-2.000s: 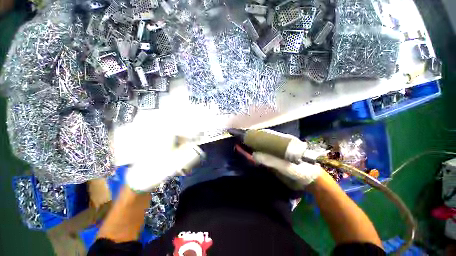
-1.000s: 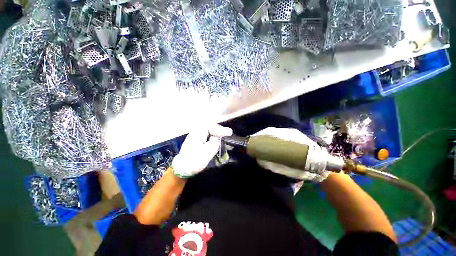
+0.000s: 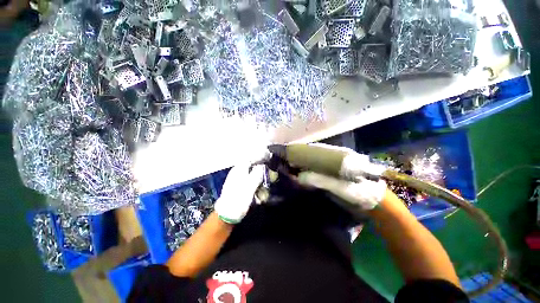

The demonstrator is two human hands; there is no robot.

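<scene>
My right hand (image 3: 349, 188), in a white glove, holds the olive-tan pneumatic rivet gun (image 3: 314, 158) from below. The tool lies nearly level over my lap, its dark nose pointing left. My left hand (image 3: 238, 192), in a white glove with a green-edged cuff, holds a small metal part (image 3: 264, 184) at the tool's nose. The part is blurred and partly hidden by the fingers. A hose (image 3: 441, 190) curves down from the tool's rear.
The white table (image 3: 177, 148) bears a heap of perforated brackets (image 3: 343, 32), loose silver rivets (image 3: 266, 77) and clear rivet bags (image 3: 100, 171) (image 3: 432, 44). Blue bins (image 3: 155, 228) (image 3: 465, 154) (image 3: 491, 103) stand below its edge. Cardboard (image 3: 127, 228) lies between the left bins.
Since two seconds ago my left hand has moved right to the tool's nose. Since one second ago the tool has shifted slightly up and left, and my right hand sits lower on it.
</scene>
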